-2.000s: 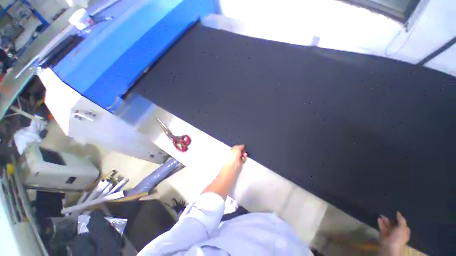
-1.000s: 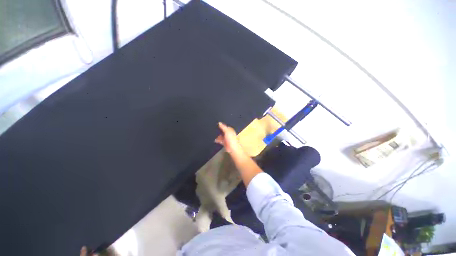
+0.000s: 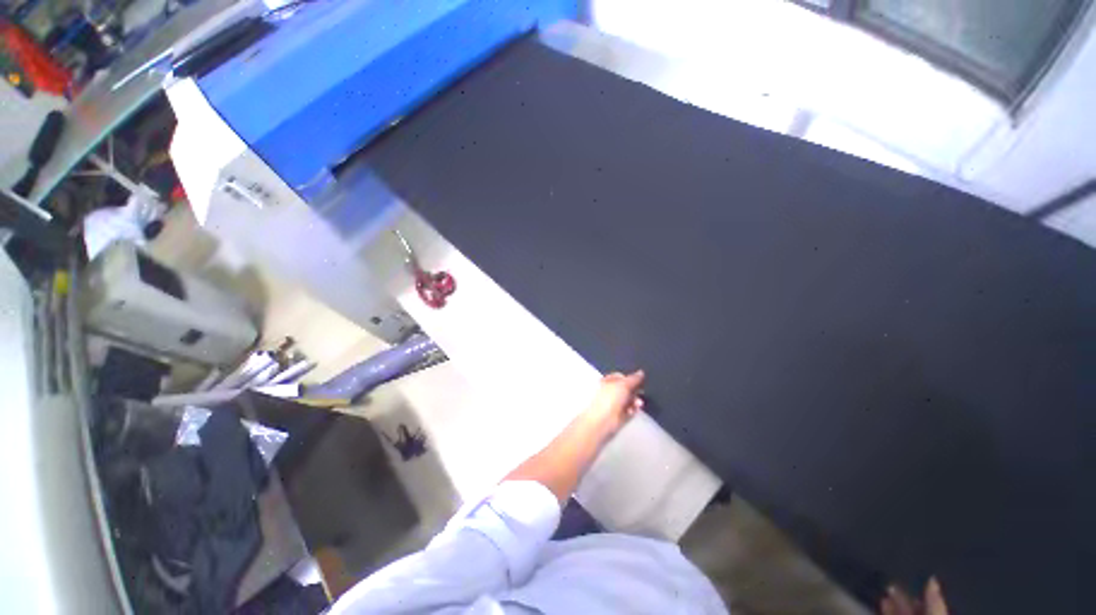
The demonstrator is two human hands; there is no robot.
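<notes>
A long black fabric (image 3: 769, 276) lies from the slot under the blue machine hood (image 3: 361, 84) across the pale table (image 3: 529, 348) to the right rim. My left hand (image 3: 621, 396) pinches its near edge around the middle, fingertips on the cloth. My right hand (image 3: 916, 599) is at the same edge at the bottom right, cut off by the picture's rim. Only some fingers show, apart, and its grip cannot be told. Red-handled scissors (image 3: 434, 286) lie on the table near the machine.
The machine's white side panel (image 3: 264, 228) is at the left. Beyond it are a white box (image 3: 162, 300), rolls and tubes (image 3: 373, 370) and dark cloth (image 3: 192, 505) low down. A white wall and window (image 3: 962, 42) stand behind the fabric.
The view has swung from the fabric's far end with the metal bars back to the blue machine. The scissors and my left hand at the near edge show again; my right hand is now mostly cut off.
</notes>
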